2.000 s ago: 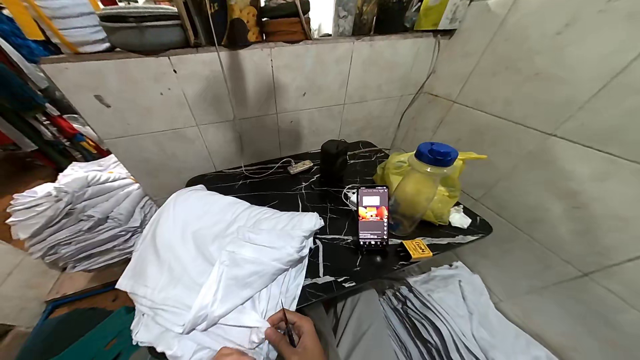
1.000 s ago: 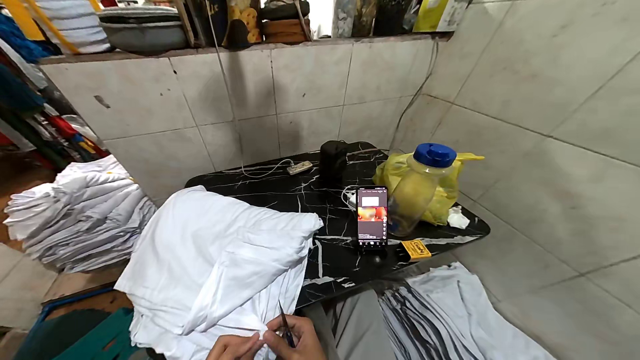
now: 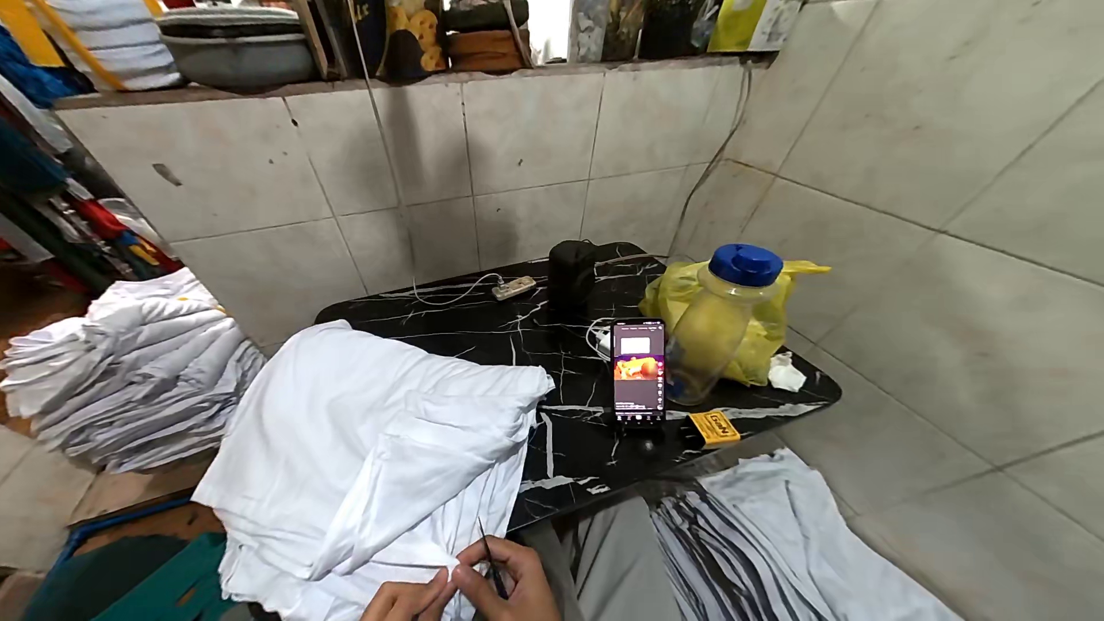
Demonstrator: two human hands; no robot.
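White fabric garments (image 3: pixel 371 448) lie heaped over the left part of a black marble-patterned table (image 3: pixel 466 332). At the heap's lower edge my left hand (image 3: pixel 410 599) pinches the white cloth between its fingers. Touching it on the right, my right hand (image 3: pixel 513 578) holds a slim dark pointed tool (image 3: pixel 493 569), its tip upward, and its thumb and forefinger are also at the cloth. Whether the tool is small scissors or tweezers cannot be told. Right of the heap a smartphone (image 3: pixel 638 375) stands upright with its screen lit.
Behind the phone are a black cylinder (image 3: pixel 571 272), a power socket (image 3: pixel 514 288), a blue-lidded plastic jar (image 3: pixel 716 319) and a yellow bag (image 3: pixel 772 332). A small yellow box (image 3: pixel 714 428) lies nearer. Folded white cloth (image 3: pixel 138 371) is stacked left; more cloth (image 3: pixel 802 526) lies lower right. Tiled walls enclose the table.
My left hand, mostly low at the frame's edge two seconds ago, has come up to meet my right hand at the cloth. The dark tool stays in my right hand.
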